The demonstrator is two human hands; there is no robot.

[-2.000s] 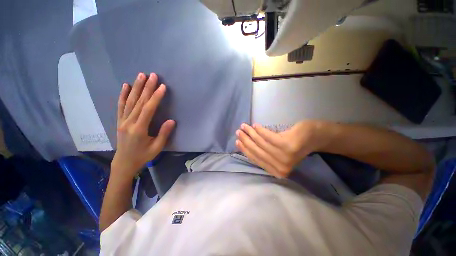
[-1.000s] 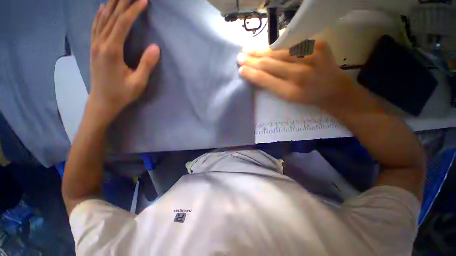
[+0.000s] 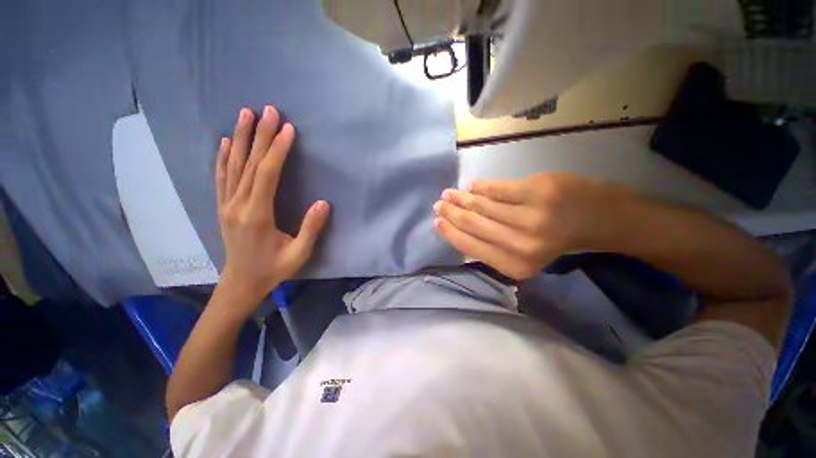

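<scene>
A large grey-blue fabric panel covers the left of the table and runs up to the machine head. My left hand lies flat on the panel, palm down, fingers spread. My right hand is at the panel's right edge near the table's front, fingers together with their tips on the edge; the thumb is hidden below. The cream sewing machine head stands at the top. A small black wire loop shows in bright light beside it; the needle itself cannot be made out.
A black flat object lies right of the machine. The tan machine bed has a dark slot along its front. White table surface shows through a gap in the cloth at left. Blue bin sides are below the table edge.
Compared with one second ago, both hands have moved back toward my body, the left also to the right. The right hand has left the needle area and is lower on the panel's edge.
</scene>
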